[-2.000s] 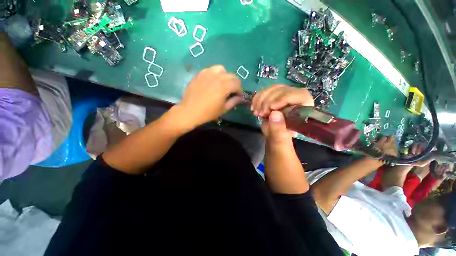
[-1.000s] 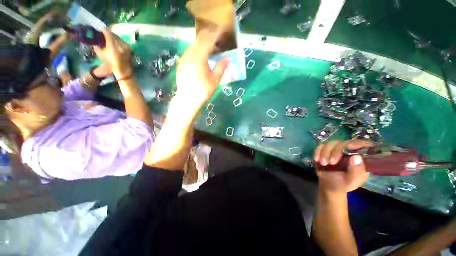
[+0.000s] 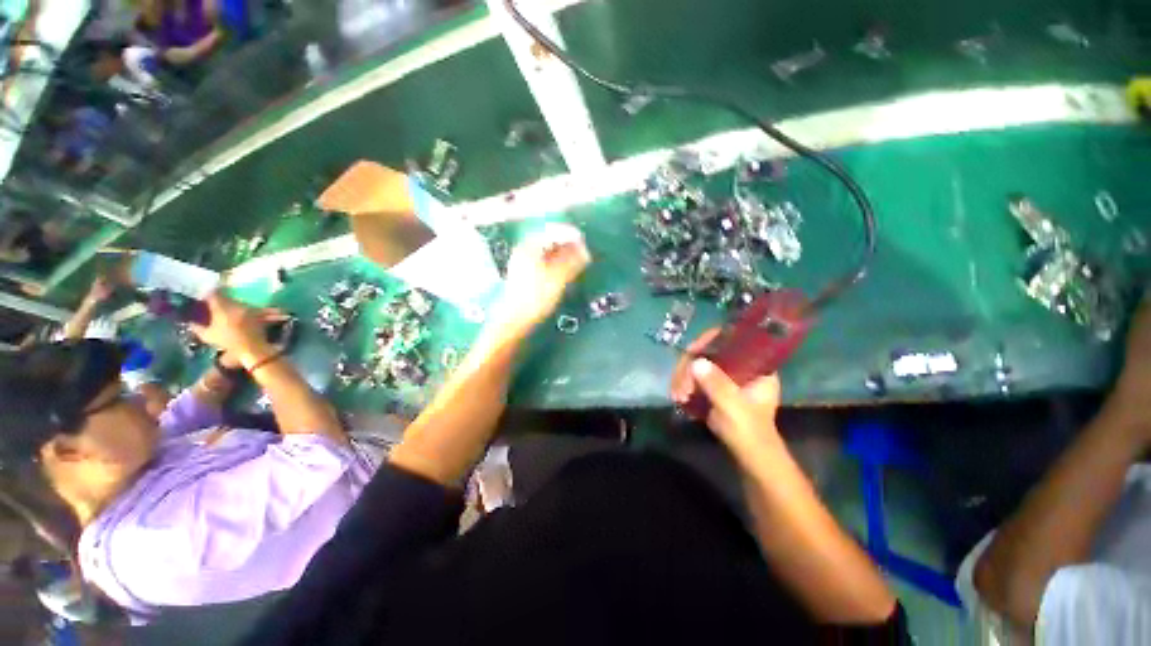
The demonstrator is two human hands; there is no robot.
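My right hand (image 3: 736, 394) holds the dark red electric screwdriver (image 3: 760, 338) over the bench's near edge, its black cord (image 3: 858, 202) looping up and away. My left hand (image 3: 547, 268) is raised over the bench beside the open cardboard box (image 3: 436, 256); its fingers are curled and bright, and I cannot tell if they hold anything. A heap of dark and silver circuit board assemblies (image 3: 707, 234) lies beyond the screwdriver. Single assemblies lie near it, one (image 3: 673, 323) just left of the screwdriver.
A pale rail (image 3: 934, 111) runs behind the bench. A co-worker in a lilac shirt (image 3: 221, 505) sits at left near another heap (image 3: 398, 334). Another person's arm (image 3: 1073, 505) is at right, near more assemblies (image 3: 1060, 278). A blue stool (image 3: 877, 505) stands below the bench.
The view has swung to the right. The screwdriver has tilted, its cord end now pointing up and right. My left hand has come away from the cardboard box, which now stands on the bench.
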